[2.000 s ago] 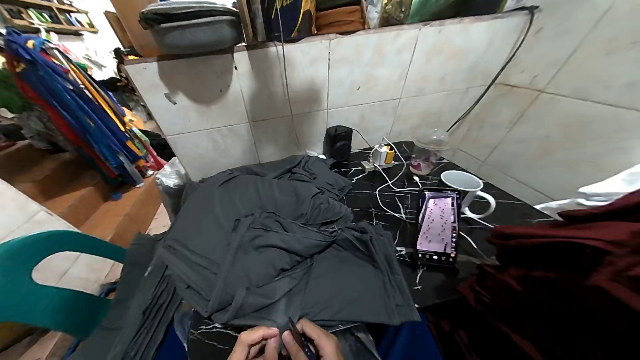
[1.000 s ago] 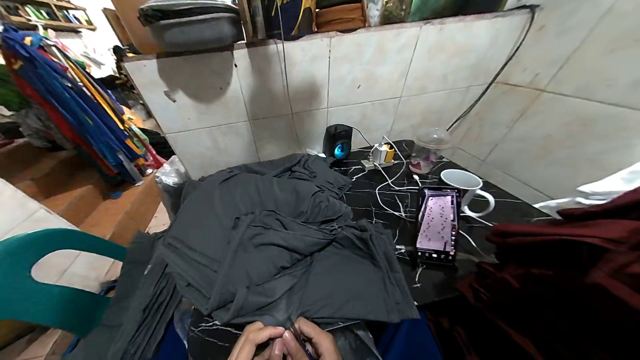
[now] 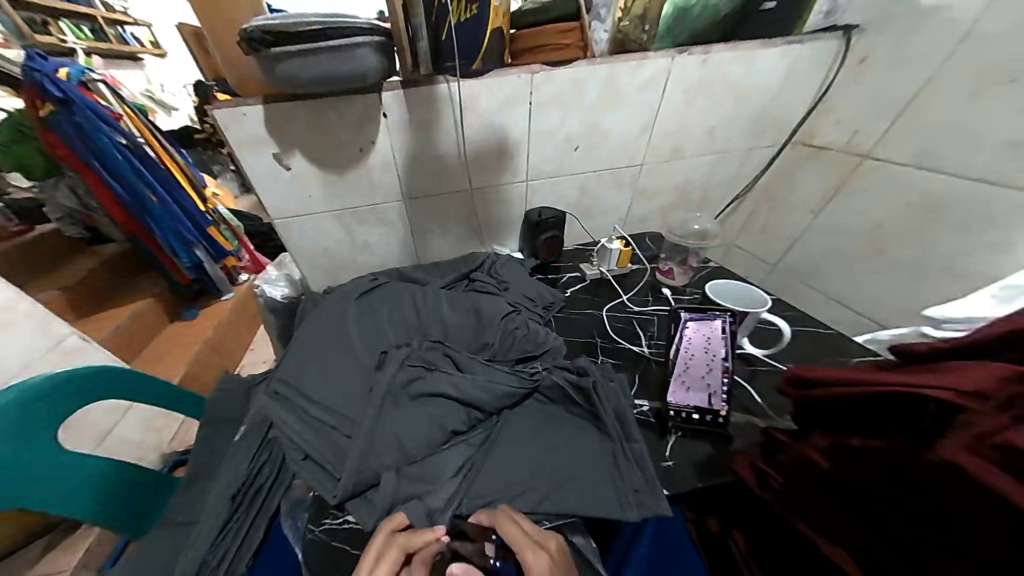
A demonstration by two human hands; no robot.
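Observation:
At the bottom middle, my left hand (image 3: 400,546) has its fingers bent at the front edge of a pile of dark grey cloth garments (image 3: 448,400). Close beside it, my right hand (image 3: 528,544) is curled round a small dark, shiny object (image 3: 478,544), too cut off to identify. The left fingertips reach this object and lie by the cloth's lower hem; whether they pinch the cloth is hard to tell. The grey garments spread over a black marble-patterned table (image 3: 592,336) and hang past its left side.
Right of the cloth lie a lit smartphone (image 3: 700,368), a white mug (image 3: 740,300), a clear plastic cup (image 3: 680,256), a charger on a power strip (image 3: 612,256) and a black speaker (image 3: 542,234). Dark red cloth (image 3: 912,424) is at right, a green plastic chair (image 3: 88,448) at left.
My hands have drawn slightly apart, and the dark object between them shows more. The speaker's blue light, lit one second ago, is off. The garments lie as before.

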